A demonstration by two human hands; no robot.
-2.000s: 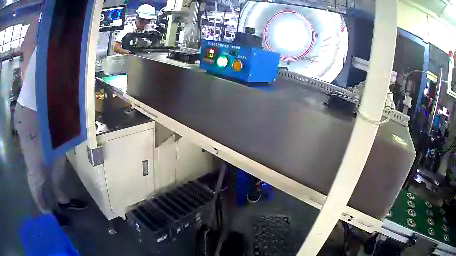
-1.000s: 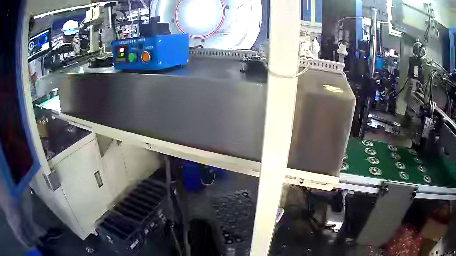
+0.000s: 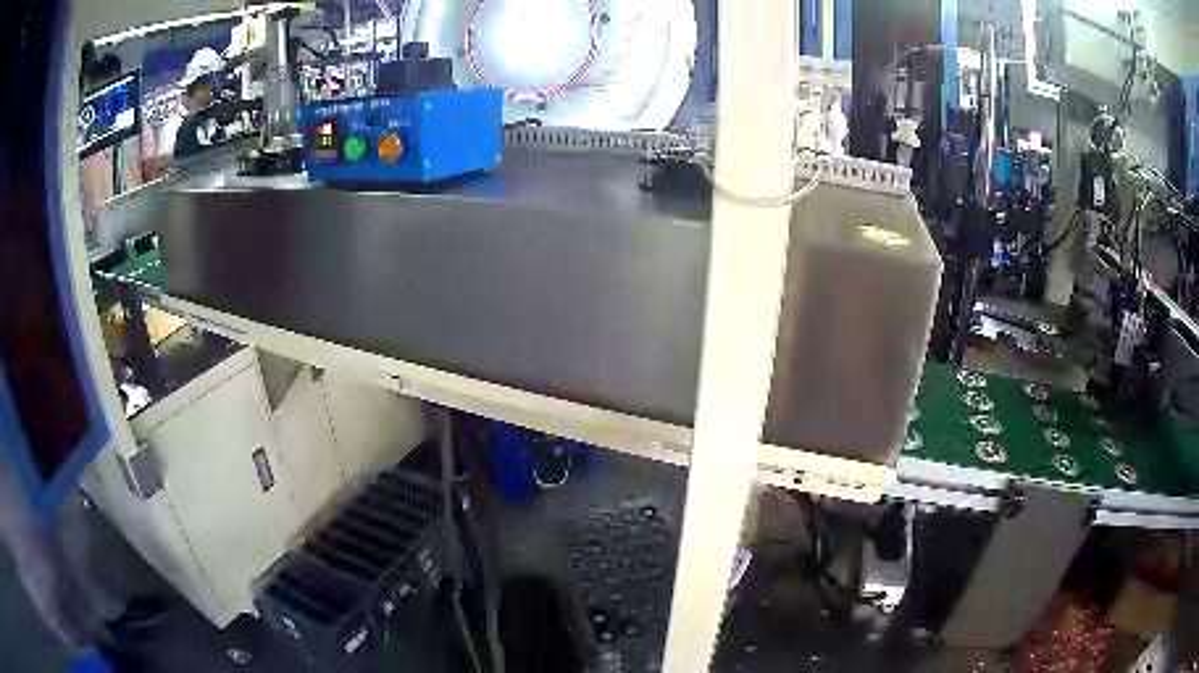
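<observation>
Neither of my hands is in the picture. Nearest in front of me is the long grey tunnel cover [image 3: 460, 283]. A blue controller box [image 3: 454, 134] with red digits and green and orange buttons stands on it. At the right, the green conveyor belt [image 3: 1019, 418] comes out from the cover and carries rows of small round diaphragm and coil assemblies [image 3: 990, 451]. A red heap of parts [image 3: 1068, 644] lies below the belt at the lower right, with a brown cardboard box [image 3: 1141, 607] beside it.
A cream frame post [image 3: 736, 302] crosses the view. A blue-framed door [image 3: 40, 263] stands at left, a cream cabinet [image 3: 211, 487] near it. A black slotted tray [image 3: 355, 565] and pocket tray [image 3: 618, 565] are on the floor. An inspection monitor [image 3: 644, 66] and a white-capped person [image 3: 197, 99] are behind.
The view has swung to the right, so the cover and controller box sit further left and more belt, the red heap and the cardboard box show. In the last second it has barely moved.
</observation>
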